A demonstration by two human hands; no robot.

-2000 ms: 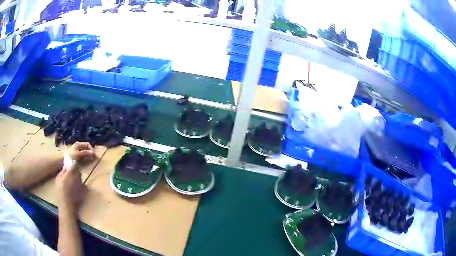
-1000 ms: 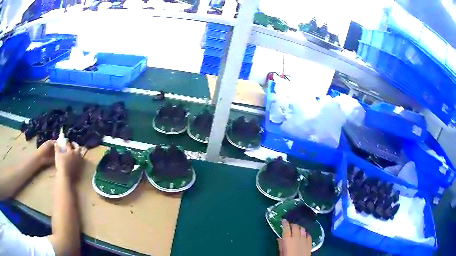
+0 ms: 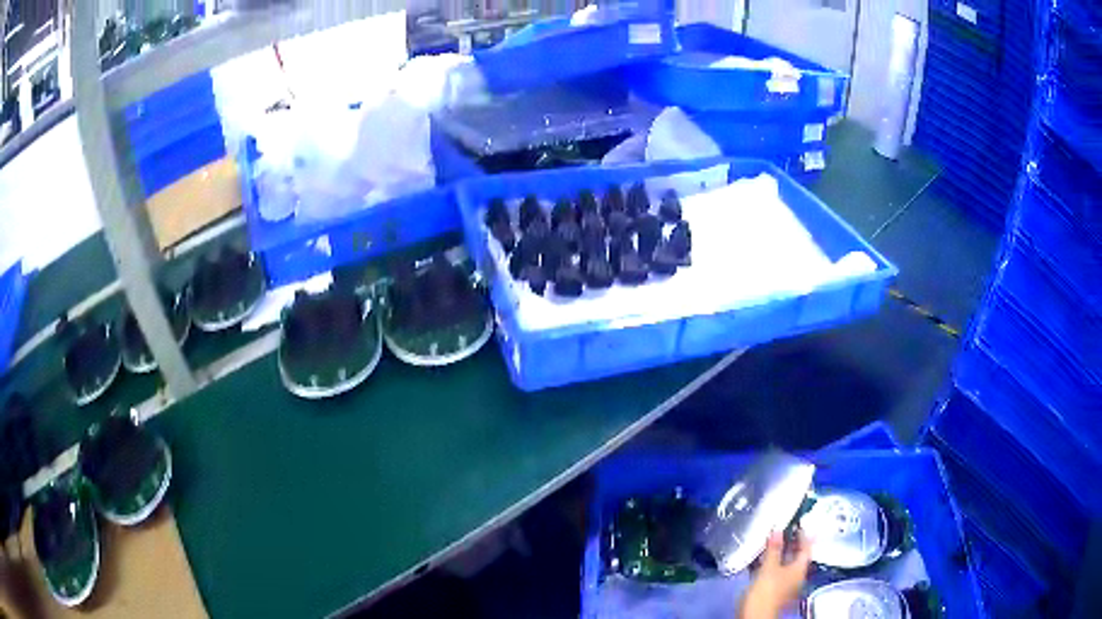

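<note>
My right hand (image 3: 776, 583) is at the lower right, cut off by the bottom edge. Its fingers hold the lower right rim of a half-shell (image 3: 758, 510). The shell is tilted, its silver outer face showing, above a lined blue crate (image 3: 595, 550). Inside the crate, silver-white shells (image 3: 844, 528) lie outer face up on the right, and dark green and black parts show on the left. Two half-shells with black inserts (image 3: 329, 345) stand on the green bench, board side up. My left hand is not in view.
A blue crate (image 3: 701, 345) with rows of black parts (image 3: 592, 239) on white liner sits on the bench corner. More half-shells (image 3: 126, 469) stand at the left around a metal post (image 3: 127, 230). Tall blue crate stacks (image 3: 1027, 363) stand right.
The view has swung right. My right hand has lifted the nearest half-shell of the group of three off the bench and carried it over the lower crate. The coworker's arms are out of view.
</note>
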